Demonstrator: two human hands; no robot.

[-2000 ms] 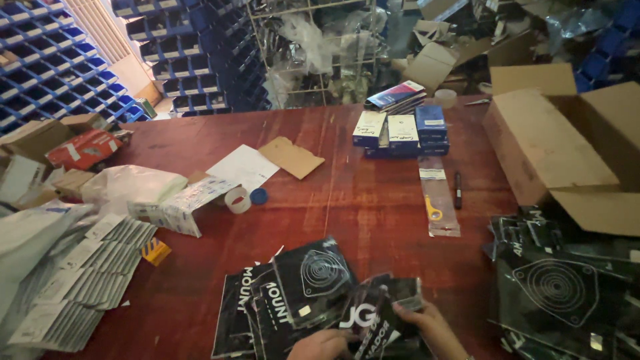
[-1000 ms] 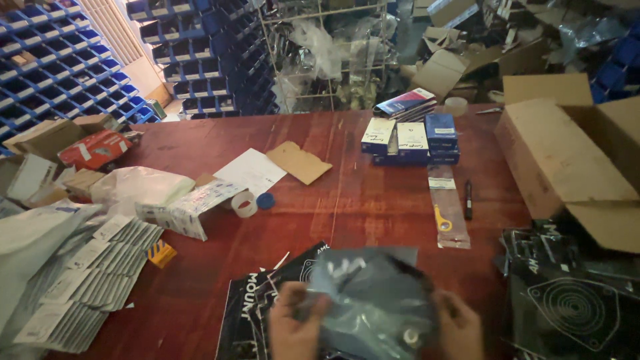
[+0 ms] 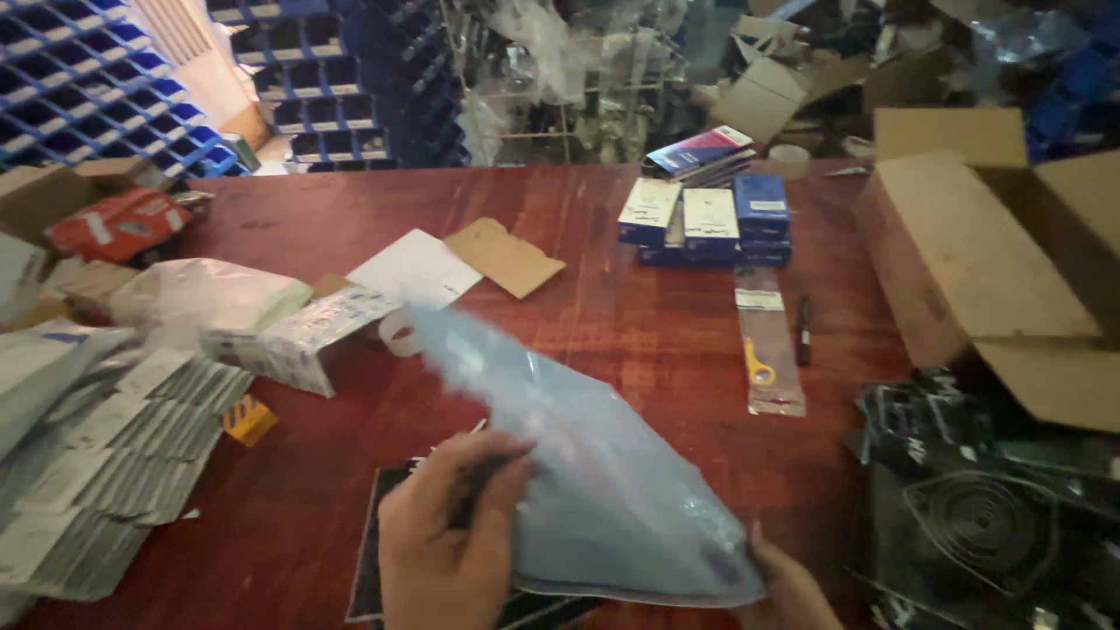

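A shiny plastic bag (image 3: 604, 464), its surface pale blue with glare, is lifted at a tilt over the near part of the table. My left hand (image 3: 464, 525) pinches its left side between thumb and fingers. At its lower right corner is my right hand (image 3: 787, 582), partly cut off by the frame and mostly hidden behind the bag, its fingers against the edge. Beneath the bag and my left hand lie flat black printed packages (image 3: 372, 542), mostly covered. What the bag holds cannot be made out through the glare and blur.
An open cardboard box (image 3: 989, 254) and a pile of black packages (image 3: 980, 525) are at right. Blue and white boxes (image 3: 709, 214), a marker (image 3: 804, 328) and a bagged yellow part (image 3: 761, 367) lie further back. Stacked grey packets (image 3: 131, 472) fill the left, near a tape roll (image 3: 400, 335).
The bag has been raised and tilted, its upper end now reaching left over the table. Two seconds ago both hands were on black printed packages low in view.
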